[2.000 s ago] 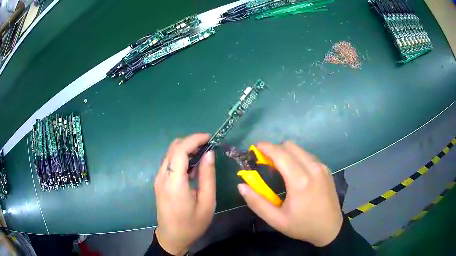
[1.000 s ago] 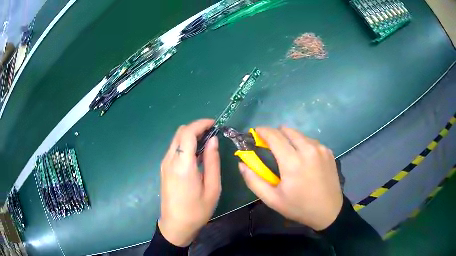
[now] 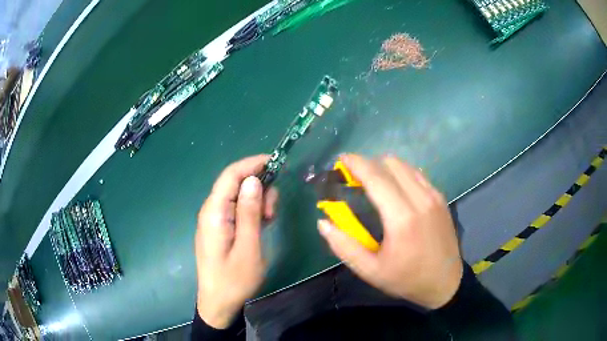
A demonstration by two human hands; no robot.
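My left hand (image 3: 234, 233) grips the dark wire end of a narrow green circuit board (image 3: 296, 132) between thumb and fingers. The board points up and to the right, away from me, with pale components near its far end. My right hand (image 3: 406, 233) holds pliers with yellow handles (image 3: 349, 223). The handles are spread apart. The dark jaws are blurred and point left, a short gap to the right of the board. The wires under my left fingers are mostly hidden.
A row of boards (image 3: 85, 246) lies at the left, a loose pile of boards (image 3: 173, 96) along the white strip (image 3: 93, 156). Reddish offcuts (image 3: 401, 52) lie beyond my right hand, a board batch (image 3: 509, 14) at the far right. The bench edge curves past striped floor tape (image 3: 532, 226).
The pliers' jaws have moved off the board to the right. My left hand has shifted slightly left, and the board looks turned, showing its pale components differently. The whole view has shifted.
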